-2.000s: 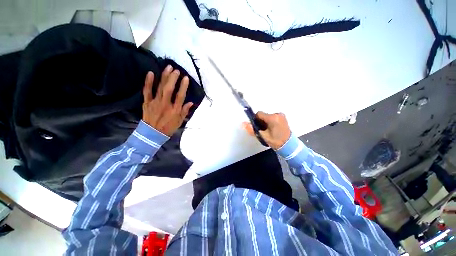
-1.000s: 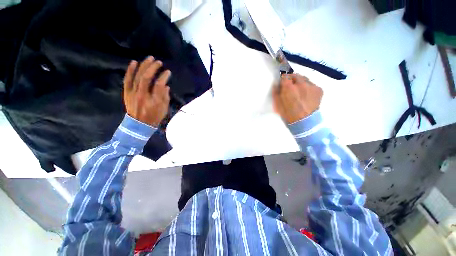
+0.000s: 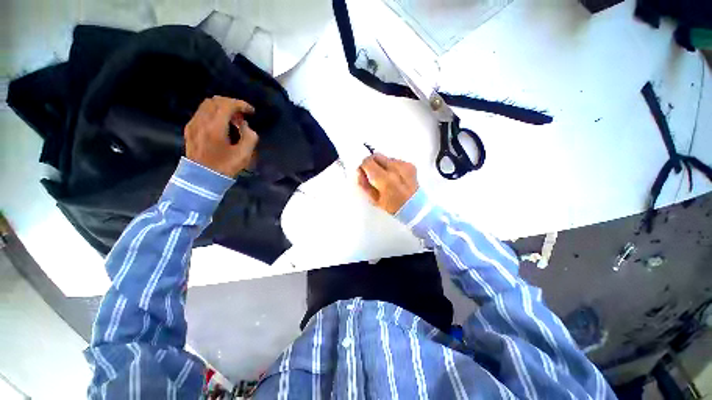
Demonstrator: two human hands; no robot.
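The black garment piece (image 3: 258, 195) lies rumpled on the white table (image 3: 500, 187) at the left. My left hand (image 3: 221, 137) is over it, fingers curled down; whether they grip a fold is hidden. My right hand (image 3: 388, 182) is over bare table between the garment and the shears, its fingers pinched on a thin black offcut (image 3: 370, 148) whose tip sticks out. The fabric shears (image 3: 445, 117) lie slightly open, black handles towards me, blades pointing away across a bent black fabric strip (image 3: 500, 108).
A forked black offcut (image 3: 676, 162) lies near the table edge at the right. Pale sheets (image 3: 453, 19) lie at the back. Dark cloth (image 3: 687, 16) is at the far right corner. Black scraps are scattered on the grey floor (image 3: 624, 273).
My right hand has let go of the shears and moved left. The thin offcut beside the garment has gone from its place and shows at my right fingers. My left fingers are more curled.
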